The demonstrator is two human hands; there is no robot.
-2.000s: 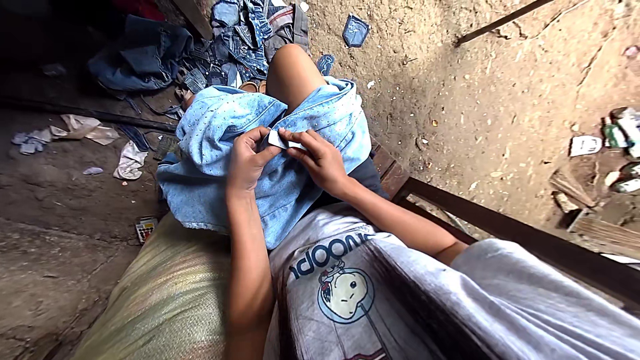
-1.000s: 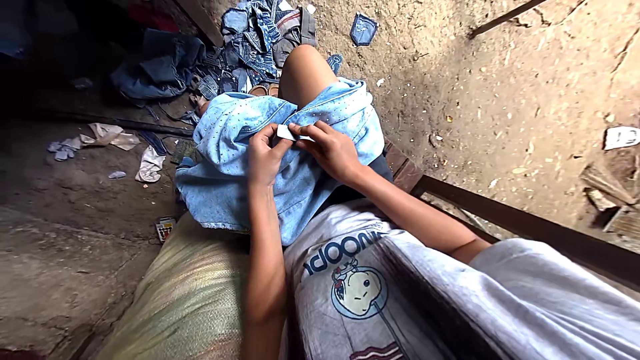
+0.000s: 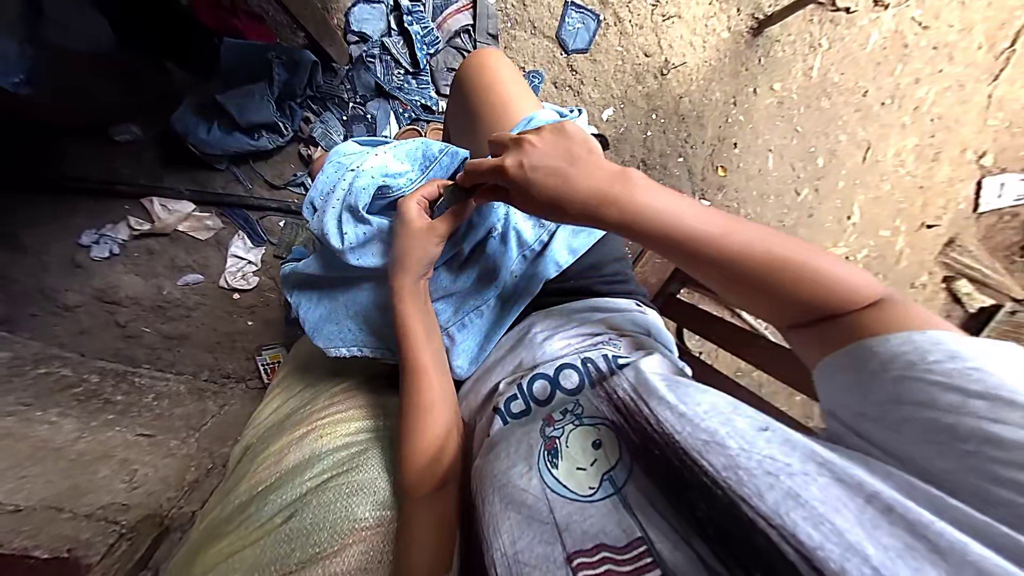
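Note:
A light-blue denim garment (image 3: 360, 296) with small dark specks lies over my lap and one leg. My left hand (image 3: 424, 228) pinches a small dark flat piece (image 3: 446, 200) between thumb and fingers, above the denim. Close against it, my right hand (image 3: 544, 168) is back up with fingers curled at the same spot; what its fingertips grip is hidden. Part of the denim shows just beyond the right hand.
Denim scraps (image 3: 384, 72) and dark blue jeans (image 3: 248, 104) lie on the ground ahead. A loose denim pocket (image 3: 578, 28) is farther right. Beside me are a woven sack (image 3: 320, 464) and a wooden frame (image 3: 736, 340). Cloth scraps (image 3: 242, 260) lie at left.
My right hand has risen and turned, with its back now toward the view and its elbow farther out. The small white piece seen between my fingers earlier no longer shows; a dark piece shows there.

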